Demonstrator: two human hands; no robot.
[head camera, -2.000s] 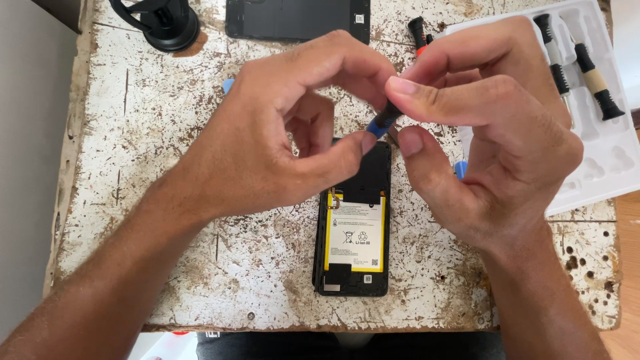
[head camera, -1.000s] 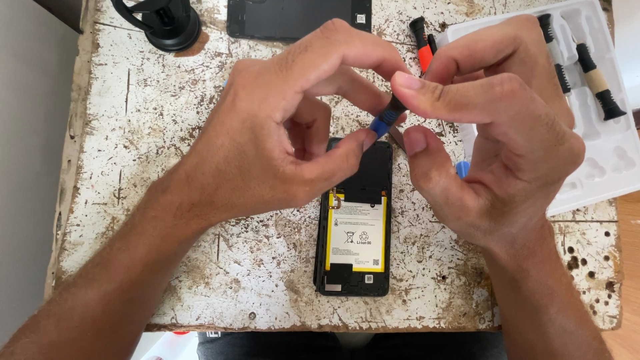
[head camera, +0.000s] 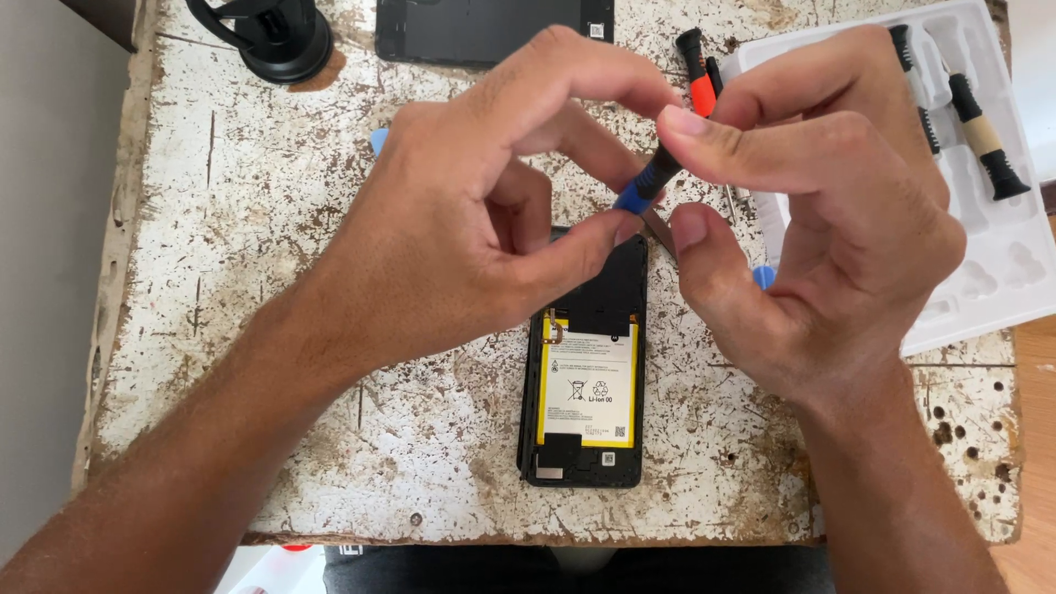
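Above an opened smartphone (head camera: 623, 280), both hands meet on a small screwdriver (head camera: 648, 181) with a blue and black handle. My left hand (head camera: 462, 214) pinches the blue end between thumb and fingers. The fingers of my right hand (head camera: 825, 190) are closed on the dark end, its thumb a little lower, near a flat metal piece (head camera: 658, 233) whose hold I cannot tell. The phone lies on the table with its back off, showing a white battery (head camera: 587, 388) with yellow edges and printed writing. Flex cables run at the battery's upper end.
A black suction cup (head camera: 280, 41) stands at the upper left, beside a dark phone panel (head camera: 495, 29). On the right, a white plastic tray (head camera: 973, 247) holds screwdrivers (head camera: 982, 136). A red and black screwdriver (head camera: 698, 74) and blue picks (head camera: 763, 276) lie around the hands on the worn table (head camera: 206, 396).
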